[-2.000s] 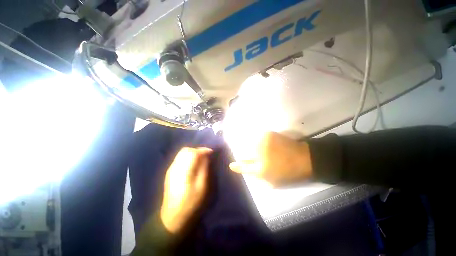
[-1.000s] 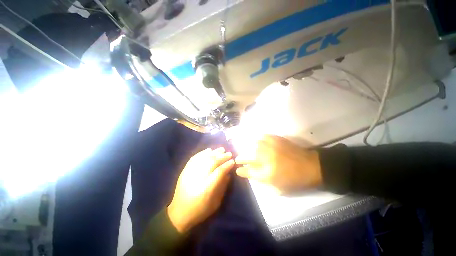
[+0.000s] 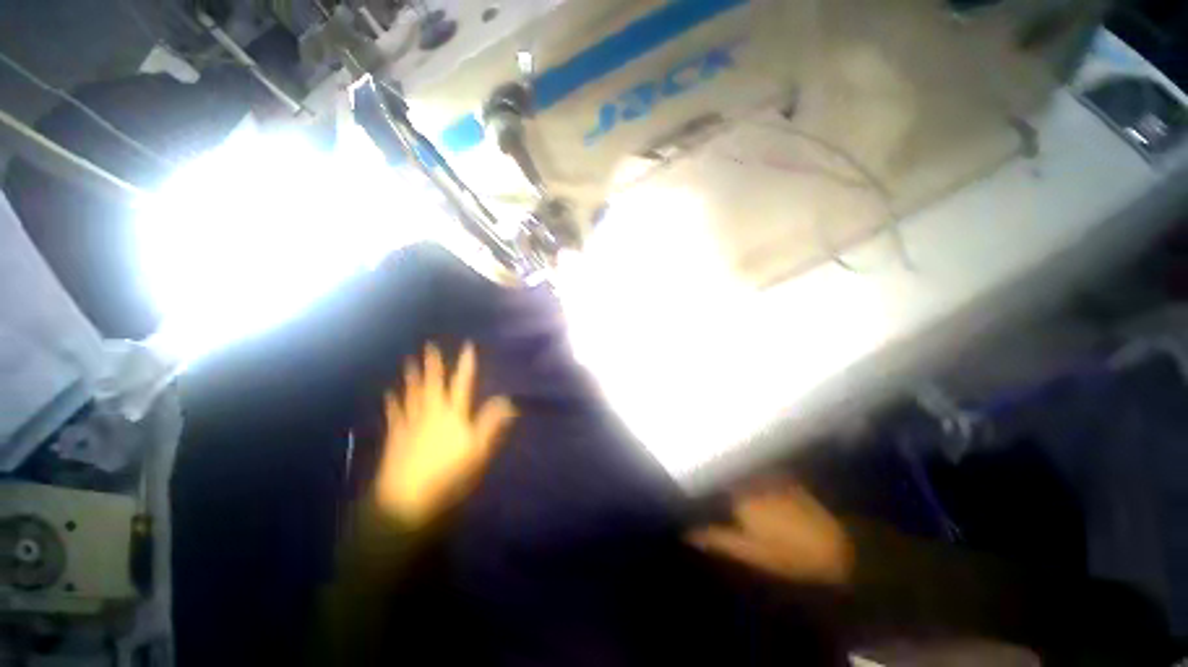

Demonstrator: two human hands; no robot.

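A dark navy garment piece [image 3: 521, 443] lies under the needle area and runs down over the table's front edge. The shiny presser foot and needle area [image 3: 541, 248] of the cream Jack sewing machine [image 3: 782, 117] touches its top end, partly lost in glare. My left hand [image 3: 437, 437] lies flat on the cloth with fingers spread. My right hand [image 3: 782, 532] is blurred, low at the right edge of the cloth near the table's front edge; whether it grips the cloth cannot be told.
The white sewing table [image 3: 912, 313] is overexposed beside the needle. More dark cloth [image 3: 248, 482] lies at the left. A small cream unit with a round wheel [image 3: 72, 547] is at the far left, below white paper sheets [image 3: 39, 339]. Strong glare covers the upper left.
My right hand has moved from beside the needle down to the table's front edge. My left hand has moved left and spread its fingers. The view has shifted, with the machine appearing smaller.
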